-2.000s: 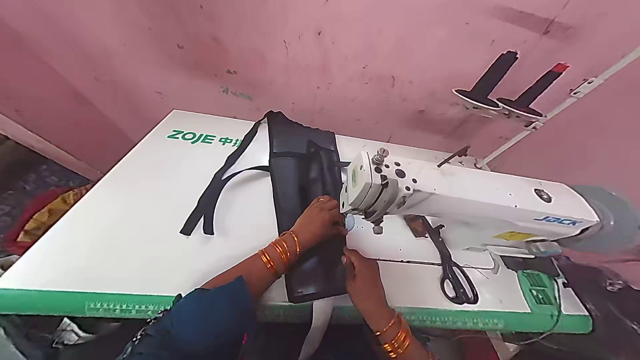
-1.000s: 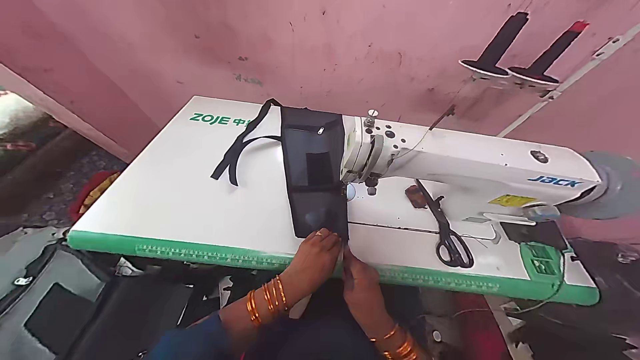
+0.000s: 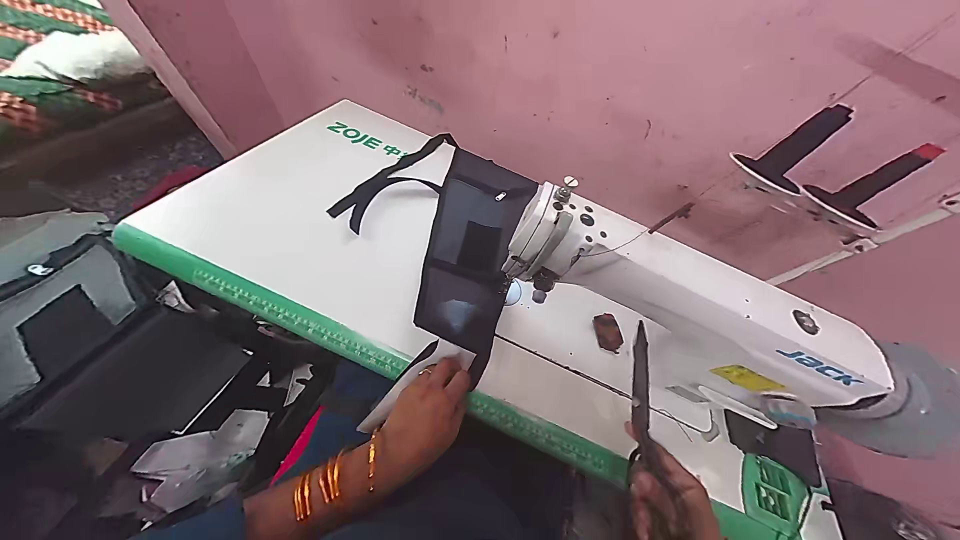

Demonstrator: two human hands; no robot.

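A dark fabric piece (image 3: 465, 247) with a zipper pull and black straps (image 3: 367, 195) lies on the white sewing table, its right edge at the needle area of the Jack sewing machine (image 3: 712, 322). My left hand (image 3: 427, 405) grips the near end of the piece at the table's green front edge, where a pale strip (image 3: 397, 390) folds over. Gold-coloured bangles circle that wrist. My right hand (image 3: 664, 487) holds black-handled scissors (image 3: 641, 382) by the handles, with the blades pointing away from me and looking closed.
A small reddish-brown object (image 3: 607, 332) lies beside the machine bed. Two dark thread cones (image 3: 810, 146) stand behind the machine by the pink wall (image 3: 525, 75). At the lower left are dark fabric pieces (image 3: 135, 367) and pale scraps (image 3: 217, 457). A green box (image 3: 776, 491) sits at the right corner.
The scissors, lying on the table a second ago, are now in my right hand, which has left the fabric and moved right. The near end of the fabric is now folded, showing a pale strip.
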